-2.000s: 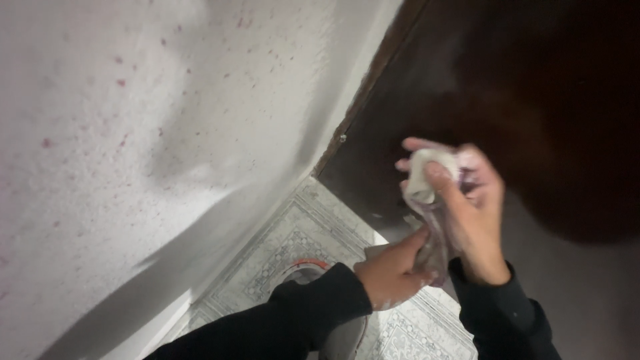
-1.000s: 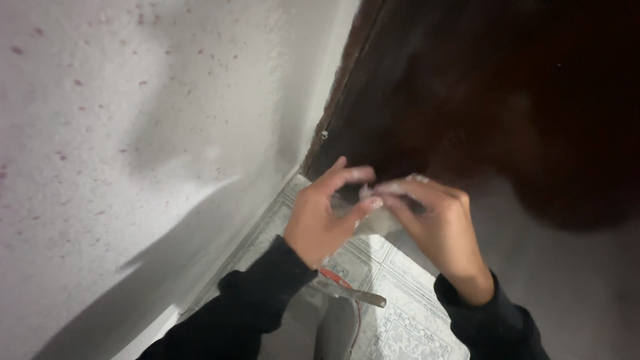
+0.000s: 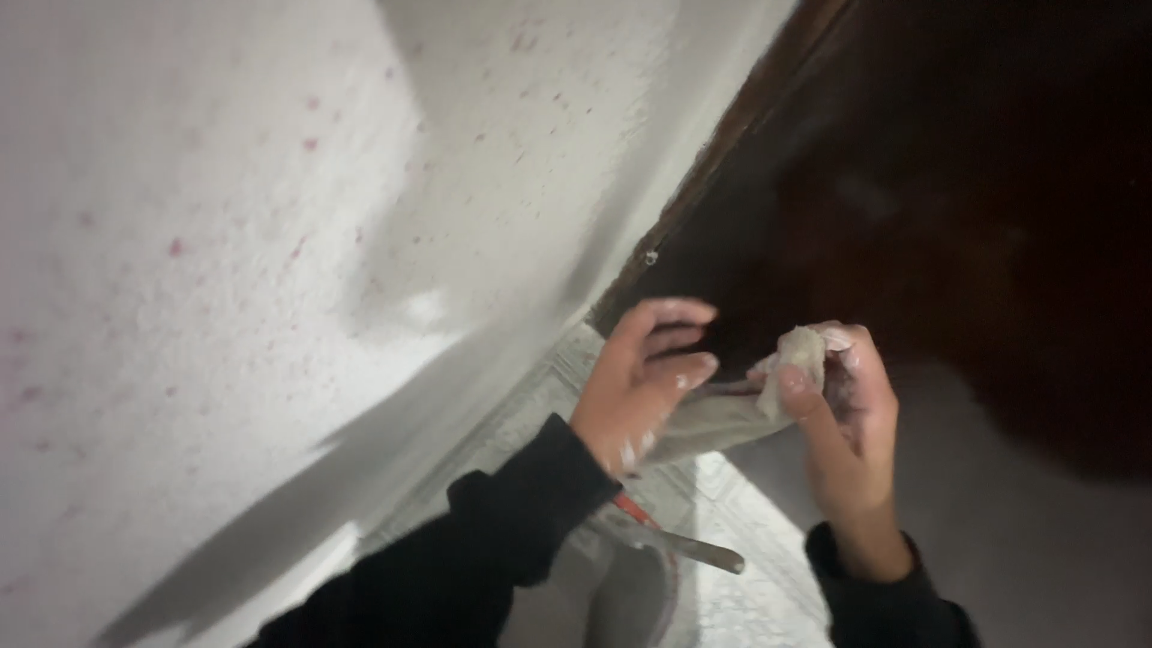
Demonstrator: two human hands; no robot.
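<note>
A pale, damp-looking cloth (image 3: 720, 423) stretches between my two hands in the middle right of the head view. My right hand (image 3: 846, 405) pinches its bunched end between thumb and fingers. My left hand (image 3: 652, 373) is at the cloth's other side, its fingers apart and blurred; whether its palm holds the cloth is hidden. White residue marks the fingers of both hands. Below them, a bucket (image 3: 630, 594) stands partly behind my left sleeve, with a grey-handled tool (image 3: 702, 549) and something red (image 3: 637, 510) at its rim.
A white textured wall (image 3: 270, 270) with reddish specks fills the left side. A dark brown door or panel (image 3: 945, 225) with a worn edge (image 3: 720, 148) takes up the right. Patterned light floor tiles (image 3: 756, 576) lie below.
The cloth was bunched and hanging from my hands two seconds ago; now it stretches between them. My hands, close together one second ago, have moved apart.
</note>
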